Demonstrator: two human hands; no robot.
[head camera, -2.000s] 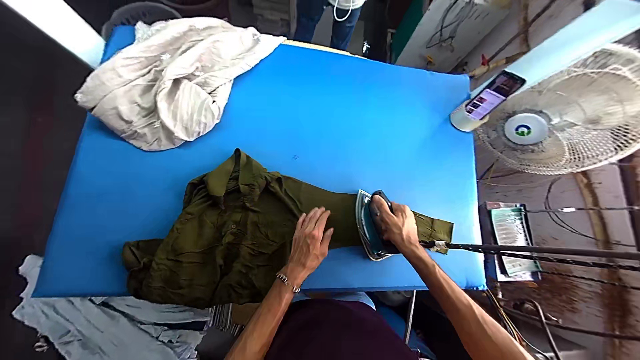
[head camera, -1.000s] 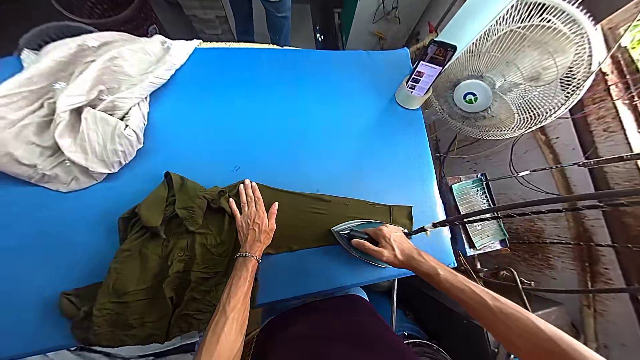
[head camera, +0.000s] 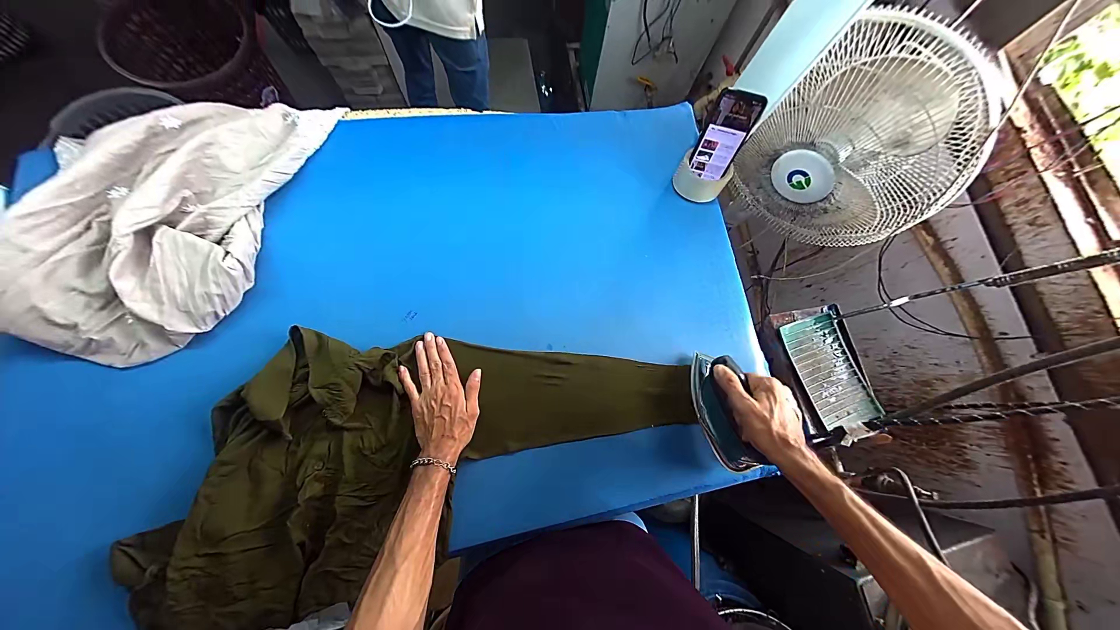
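Observation:
An olive green shirt (head camera: 324, 472) lies on the blue-covered ironing table (head camera: 499, 219), its body crumpled at the left and one sleeve (head camera: 569, 394) spread out flat to the right. My left hand (head camera: 444, 407) presses flat on the shoulder end of that sleeve, fingers slightly apart, a bracelet on the wrist. At the cuff end my right hand (head camera: 763, 411) grips the handle of an electric iron (head camera: 722, 420), which covers the end of the sleeve near the table's right edge. The iron's soleplate is mostly hidden from view.
A pale crumpled cloth (head camera: 166, 236) lies at the table's back left. A phone (head camera: 728, 131) leans on a white roll (head camera: 700, 179) at the back right corner, beside a fan (head camera: 866, 131). A green ridged tray (head camera: 831, 372) and cables are off the right edge. A person (head camera: 442, 52) stands behind.
My right hand has moved the iron right along the sleeve to its cuff end since one second ago. My left hand stays on the shoulder end. The view has shifted.

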